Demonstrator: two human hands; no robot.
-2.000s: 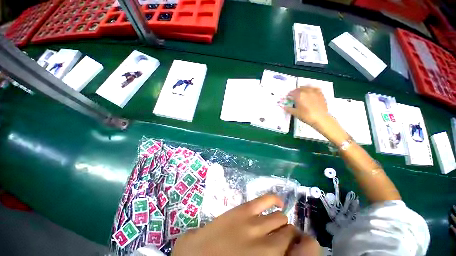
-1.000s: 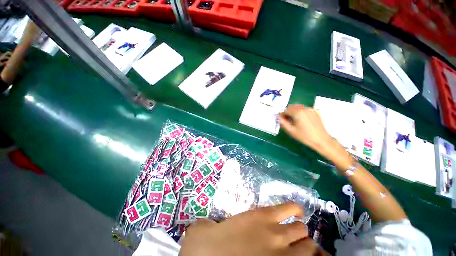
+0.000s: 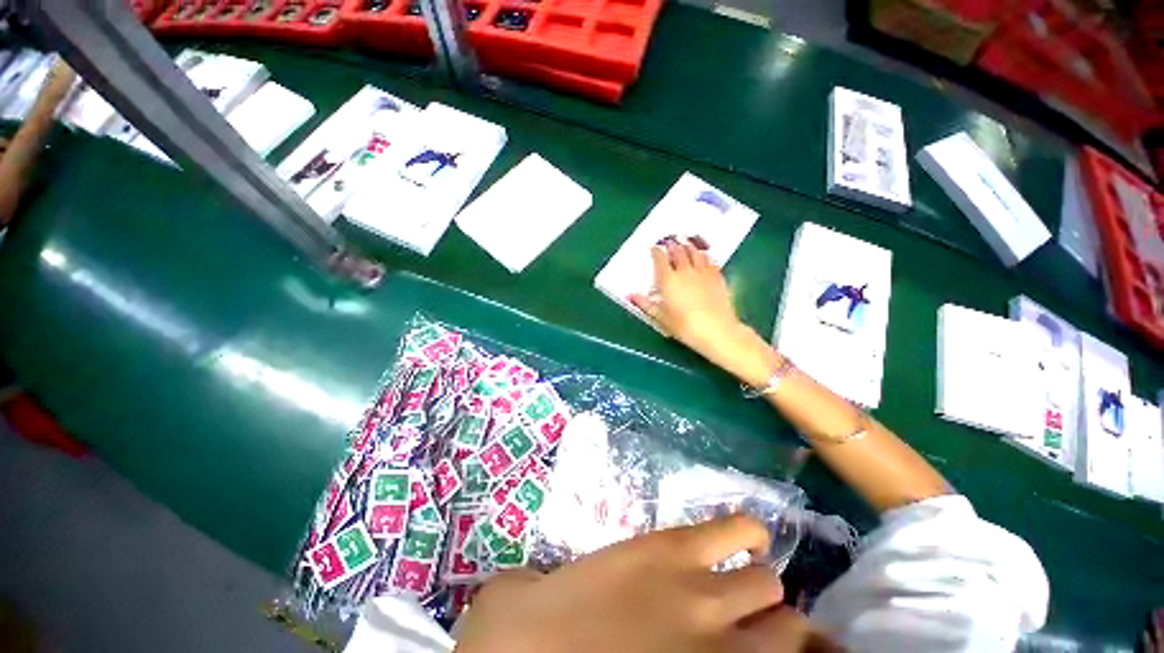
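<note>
My right hand (image 3: 696, 296) lies over a white box (image 3: 730, 223) with a dark brown figure, fingertips at the figure; whether it holds anything is hidden. My left hand (image 3: 638, 593) is large and blurred at the bottom centre, fingers curled; a pale, see-through patch shows between them, but I cannot tell if it is held. Left of it, a clear polybag holds a heap of red-and-green printed pieces (image 3: 389, 487). A whitish bag of accessories (image 3: 587, 491) lies between the heap and my left hand. A white box with a blue figure (image 3: 798, 313) is right of my right hand.
More white boxes, marked (image 3: 453, 140) and blank (image 3: 523, 214), line the green belt. Two white boxes (image 3: 868, 172) lie beyond. Red trays (image 3: 549, 45) stand at the far side. A grey metal post (image 3: 211, 140) crosses the left. Another person's arm shows far left.
The near row of boxes has shifted right past the two far boxes. My right hand has moved left from the blue-figure box to the brown-figure box. My left hand stays low in view.
</note>
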